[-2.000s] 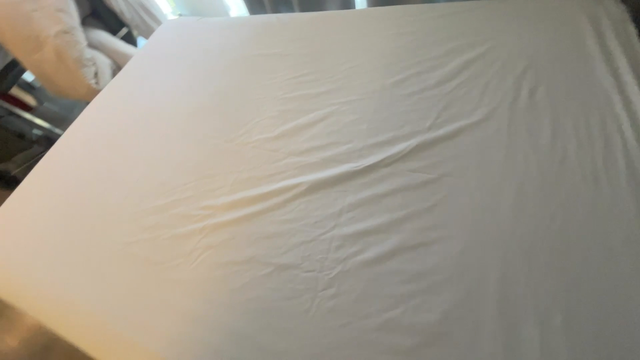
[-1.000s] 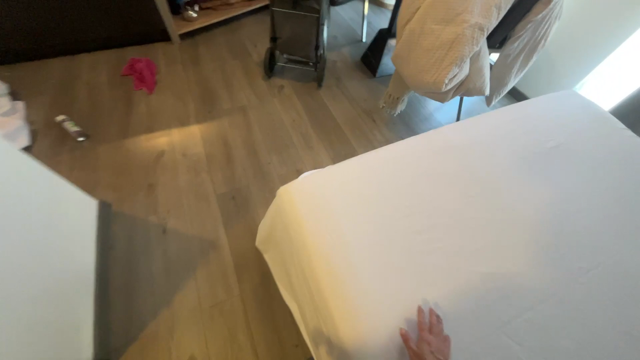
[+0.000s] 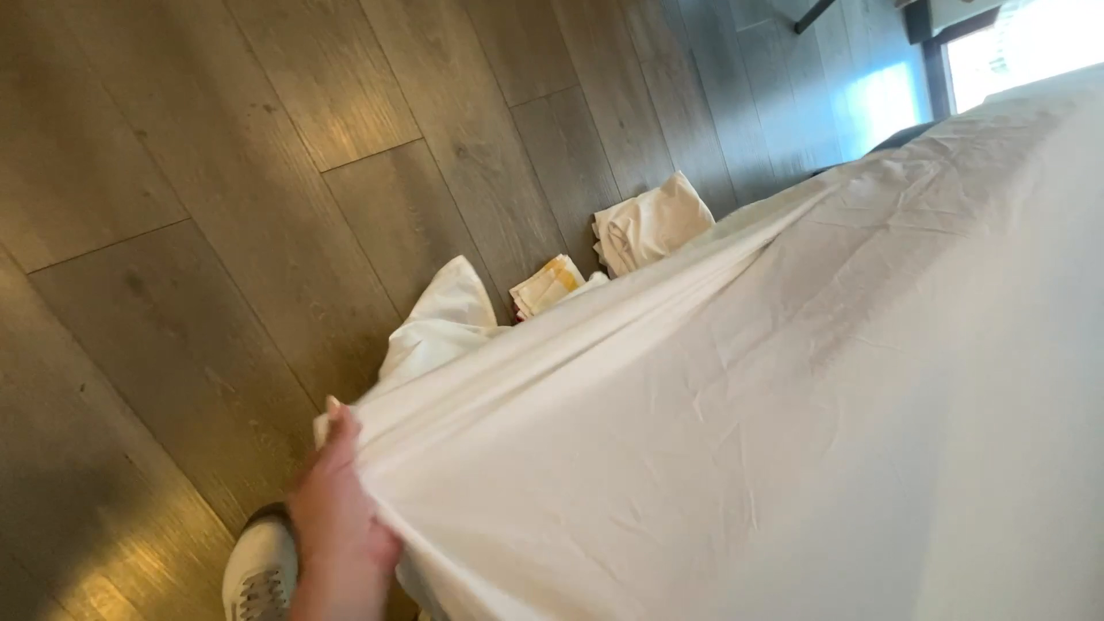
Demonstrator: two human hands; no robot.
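Observation:
My left hand (image 3: pixel 341 509), partly blurred, grips the edge of a white fitted sheet (image 3: pixel 604 448) at the lower left. Some of its fingers are hidden by the cloth. From this grip the sheet stretches up and to the right over the bed, with long folds along its side and small creases on top. My right hand is out of view.
Beside the bed, on the wood floor (image 3: pixel 250 216), lie a white cloth (image 3: pixel 444 319), a small folded cloth with yellow (image 3: pixel 548 287) and a folded cream cloth (image 3: pixel 653 226). A light laced shoe (image 3: pixel 261 569) shows at the bottom left. A bright window (image 3: pixel 1026 52) stands at the upper right.
The view has swung to the bed's side and the floor. One second ago a hand lay on the sheet with its fingers apart; now my left hand grips the sheet's edge.

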